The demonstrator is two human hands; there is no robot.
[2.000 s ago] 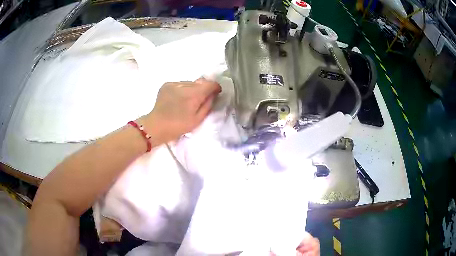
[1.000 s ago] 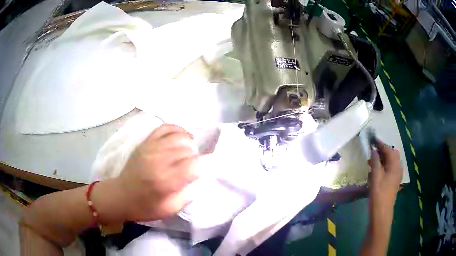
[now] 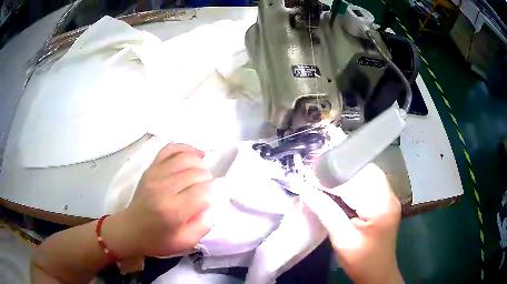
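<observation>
White cloth lies bunched in front of the overlock machine and hangs over the table's front edge. My left hand, with a red bracelet, grips the cloth left of the needle area. My right hand is just below the white lamp, closed on slim dark thread snips. A dark tip points left over the cloth by the presser foot. Glare hides the foot's detail and whether the tip touches thread.
A large white cloth panel lies at the left of the pale table. More white cloth is behind my left hand. The lamp's bent cable arches over the machine's right side. A dark flat object lies at the table's right.
My right hand reached to the right table edge, where the snips lay, and has come back to the needle area with them. My left hand moved down and nearer me on the cloth.
</observation>
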